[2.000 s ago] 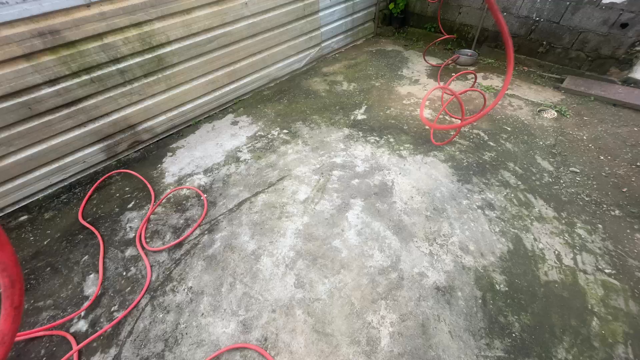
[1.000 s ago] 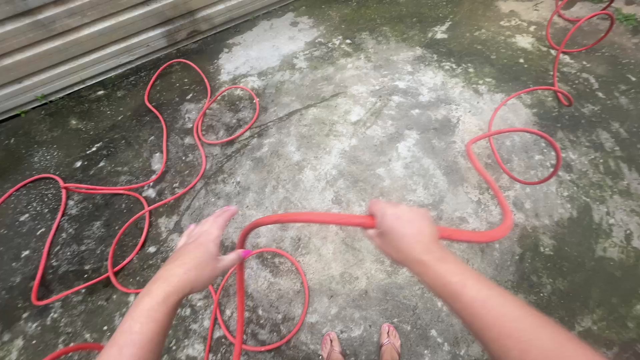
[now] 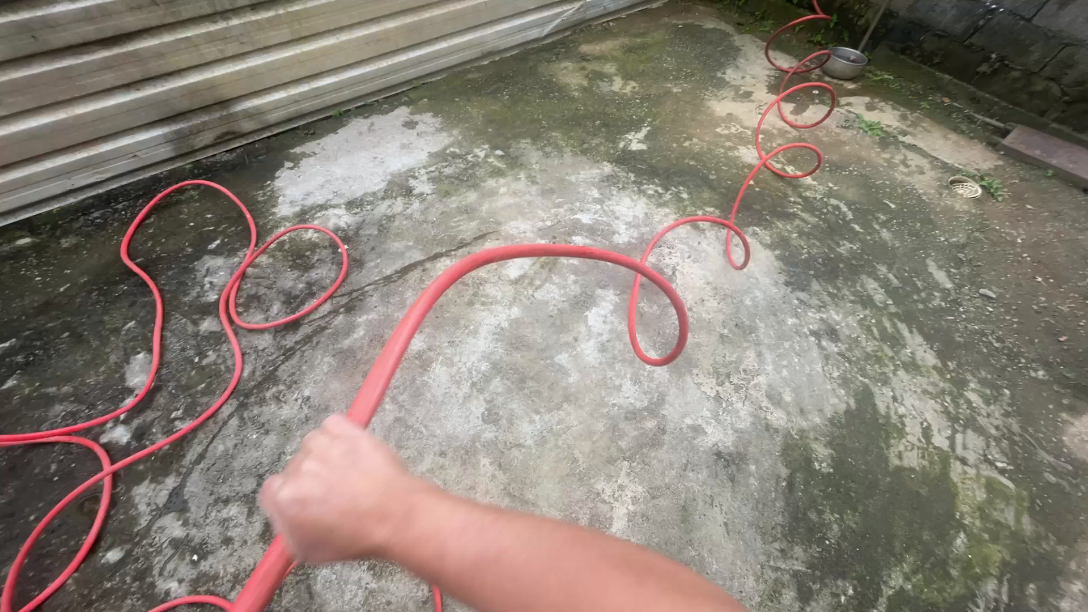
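Observation:
A long red hose [image 3: 544, 251] runs in from the bottom edge, through my right hand [image 3: 336, 493], and arches up and over to the right. My right hand is closed around it at the lower left of the view, slightly blurred. Beyond the arch, the hose lies in coils that lead to the far wall. More loops of red hose [image 3: 238, 357] lie on the concrete at the left. My left hand is out of view.
Corrugated metal sheeting [image 3: 212, 85] borders the stained concrete floor [image 3: 544, 382] at the upper left. A metal bowl [image 3: 844, 64] stands by the far block wall [image 3: 994, 51]. At the right are a round drain cover [image 3: 965, 187] and a flat slab [image 3: 1050, 153].
My right hand has moved left with the hose in its grip. My left hand, in view near the hose a second ago, has left the view. The view has tilted up.

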